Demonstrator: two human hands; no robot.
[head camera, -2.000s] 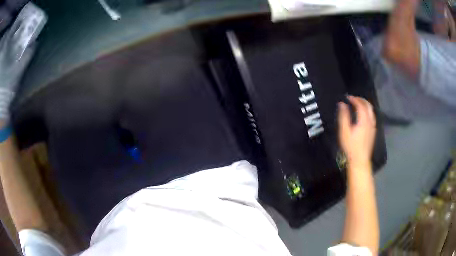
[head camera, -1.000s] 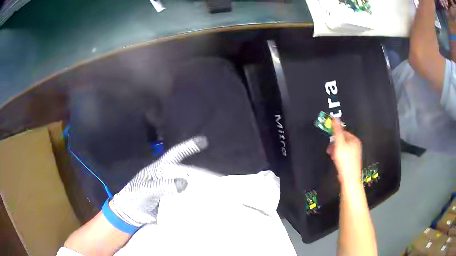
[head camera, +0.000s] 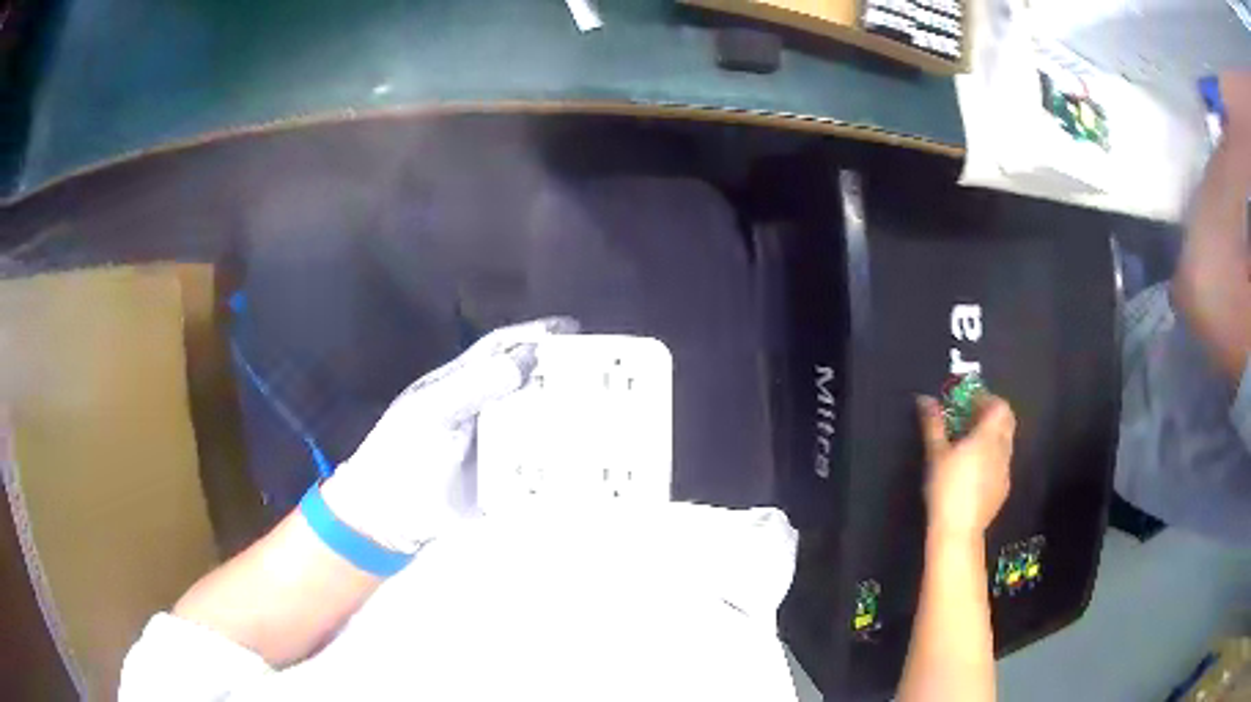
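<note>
My left hand (head camera: 446, 418), in a grey-white glove with a blue wrist band, holds a white rounded-square housing shell (head camera: 583, 422) over my lap. Its face with small slots shows; its lower edge meets my white clothing. My bare right hand (head camera: 969, 466) is over the black container lid (head camera: 1015, 288) and holds a green circuit board (head camera: 963, 403) at its fingertips, partly hidden by the fingers. More circuit boards lie on the lid's near part, one at its left (head camera: 866, 608) and a small group at its right (head camera: 1018, 565).
An open cardboard carton (head camera: 117, 412) stands at left, with a blue cord (head camera: 275, 391) beside it. The green bench (head camera: 453, 62) crosses the top, with a brown insert tray (head camera: 837, 21) and white packaging (head camera: 1015, 151). Another person's arm (head camera: 1221, 247) is at far right.
My left hand, empty one second ago, now holds the white housing shell. My right hand still holds a board and sits slightly lower and further right in the picture. The view has shifted.
</note>
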